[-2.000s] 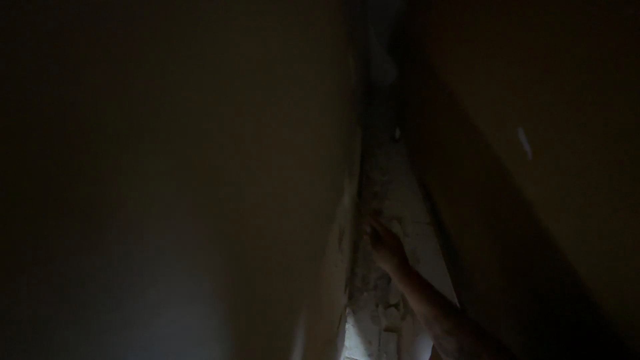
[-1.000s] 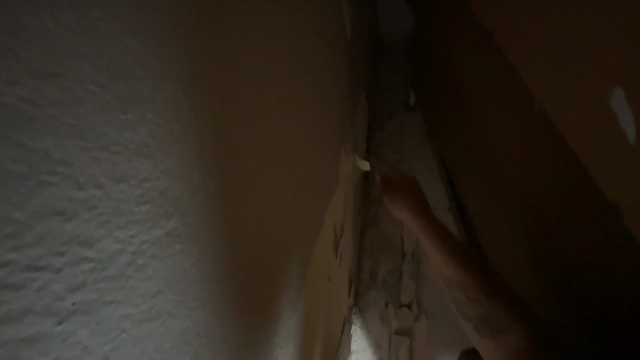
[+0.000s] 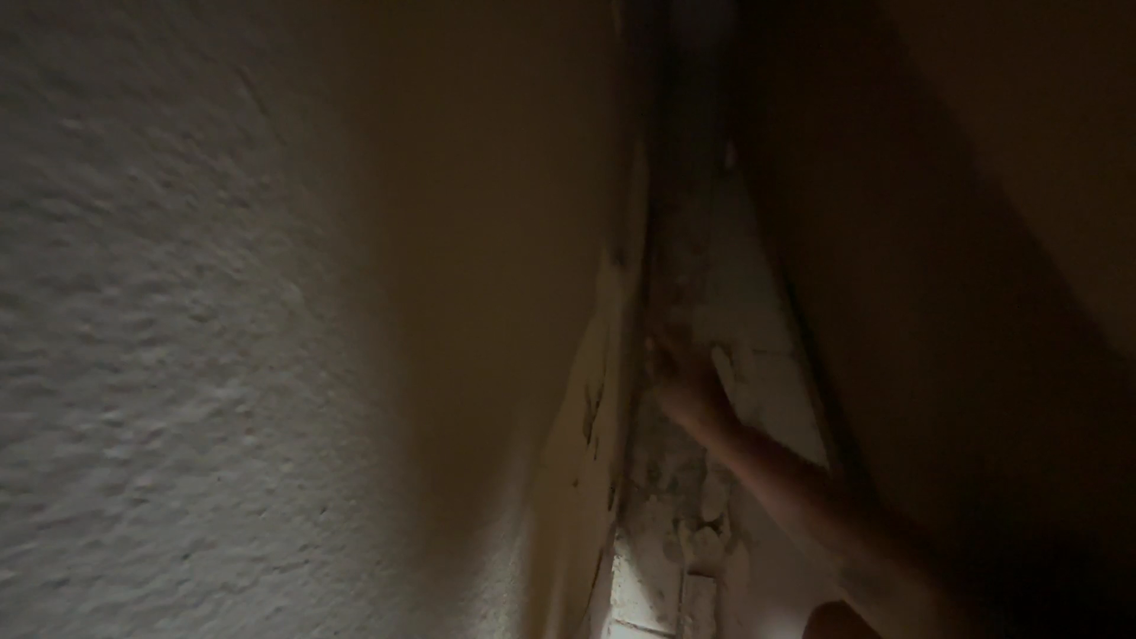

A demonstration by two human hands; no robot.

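Note:
My right hand (image 3: 682, 377) reaches in from the lower right, with the forearm stretched across a narrow, dark gap. Its fingers are by the edge of the left wall (image 3: 497, 266), near a strip of cracked, peeling paint or plaster (image 3: 590, 399). Shadow and blur hide whether the fingers touch that edge or hold anything. Behind the hand lies a pale, rough surface (image 3: 754, 311) with broken patches (image 3: 701, 532) lower down. My left hand is not to be made out.
A textured, light-coloured wall surface (image 3: 177, 355) fills the left side, close to the camera. On the right rises a dark brown surface (image 3: 932, 266) with a slanting shadow. A small brownish rounded shape (image 3: 839, 621) shows at the bottom edge; its nature is unclear. Light falls at the gap's foot (image 3: 630, 590).
Light now shows the left wall's texture, which was dark two seconds ago. My right hand has moved lower along the wall edge since one second ago. A small bright spot at its fingertips no longer shows.

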